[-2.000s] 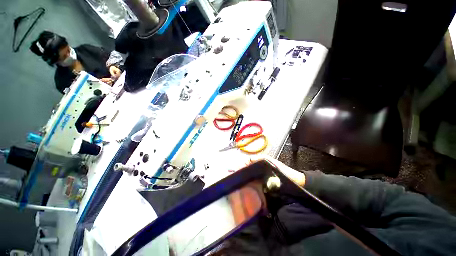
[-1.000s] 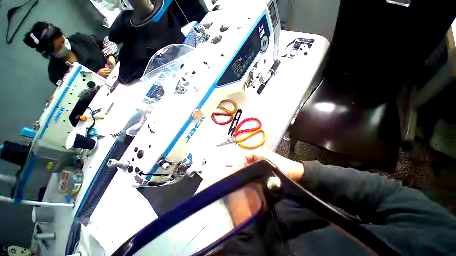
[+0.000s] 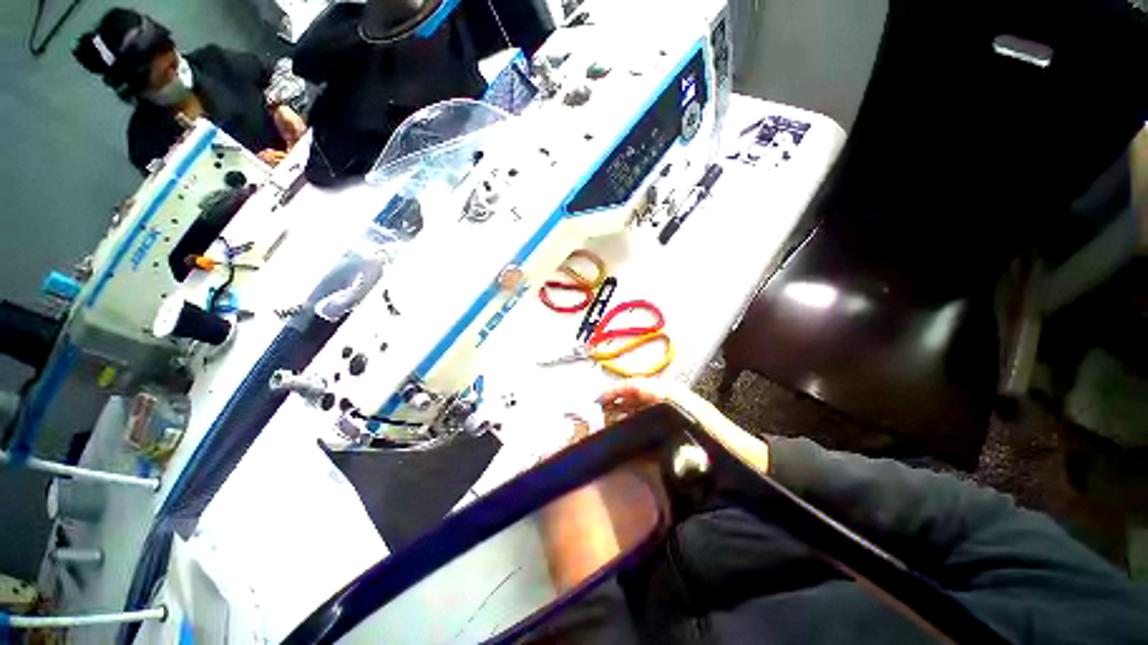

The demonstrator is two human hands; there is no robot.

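Note:
A dark fabric piece (image 3: 409,485) lies under the needle area of the white sewing machine (image 3: 504,284), at the left end of its head. My right hand (image 3: 674,410) is at the table's front edge, right of the fabric. Its fingertips are blurred and partly behind the dark glasses frame, so any hold is unclear. A blurred patch of skin shows through the lens, seemingly my left hand (image 3: 589,523); its fingers cannot be made out. Scissors with red and orange loops (image 3: 636,340) lie under the machine arm, beside black snips (image 3: 598,309) and a second looped pair (image 3: 573,284).
A white sheet (image 3: 296,517) lies left of the fabric, with a dark striped strip (image 3: 233,435) behind it. A clear plastic guard (image 3: 441,132) stands behind the machine. A masked person (image 3: 208,95) sits behind a facing machine (image 3: 157,239). A dark chair (image 3: 856,315) is at right.
The camera view has shifted a little. The dark fabric shows more fully and sits further left of my right hand. The skin patch in the lens has moved left and down. The scissors lie unchanged.

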